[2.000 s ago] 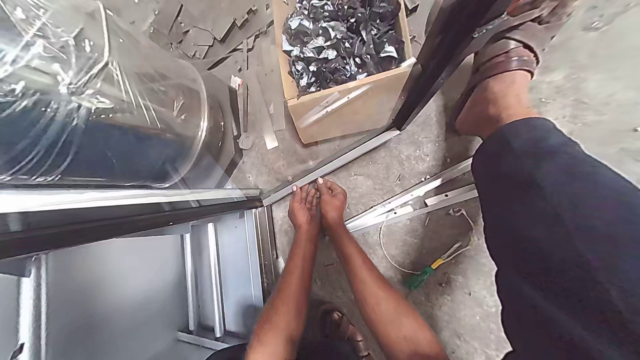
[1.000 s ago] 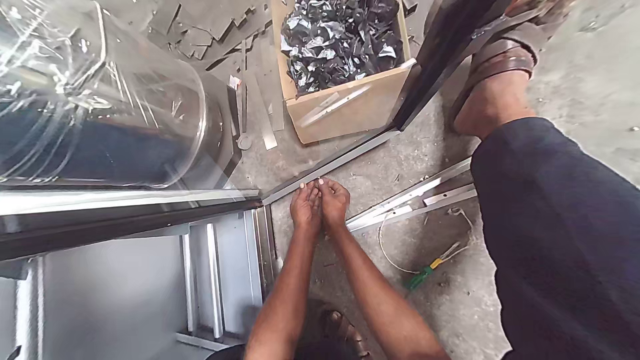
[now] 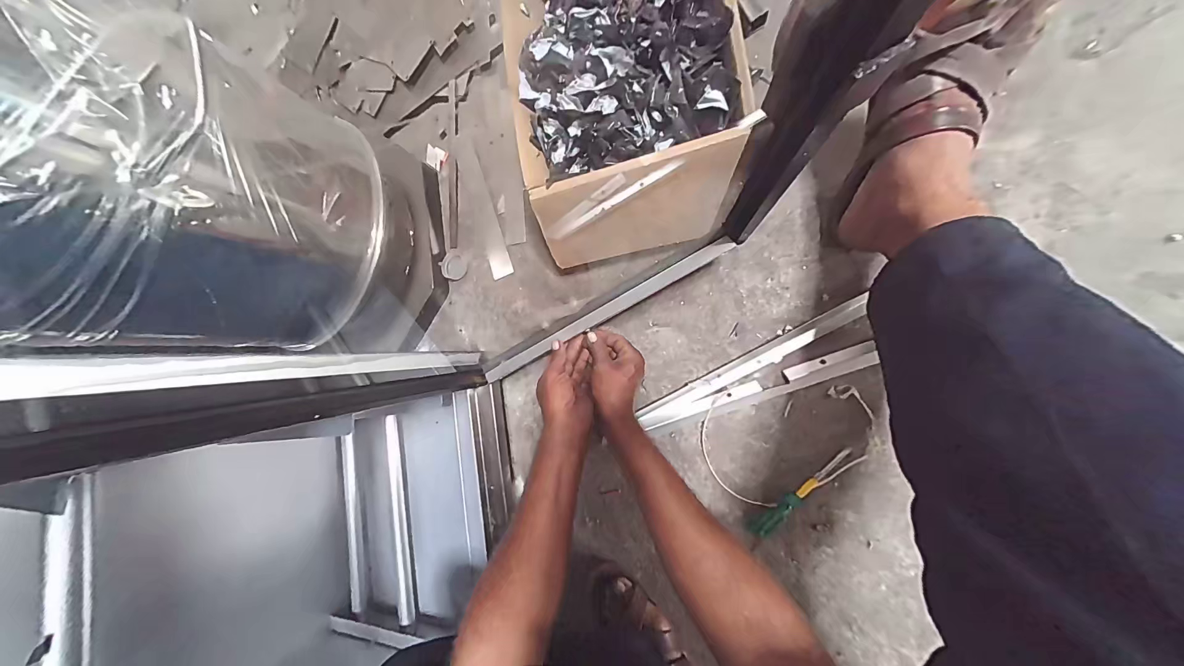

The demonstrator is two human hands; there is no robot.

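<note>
Close together at the centre of the head view, my left hand (image 3: 565, 384) and my right hand (image 3: 614, 375) have their fingertips at the near edge of a metal frame rail (image 3: 638, 291). The fingers of my left hand are partly extended, while those of my right are curled, with the thumb up. Whether something small lies between the fingertips cannot be told. The rail runs diagonally, from a corner at the left to a dark upright profile (image 3: 805, 139) at the upper right.
A cardboard box (image 3: 647, 203) of dark plastic-like scraps stands beyond the rail. A film-wrapped roll (image 3: 185, 203) is at upper left, grey panels (image 3: 222, 536) at lower left. Metal strips (image 3: 758, 365) and a green-and-yellow-handled tool (image 3: 782, 513) lie on concrete. A sandaled foot (image 3: 925, 157) is at right.
</note>
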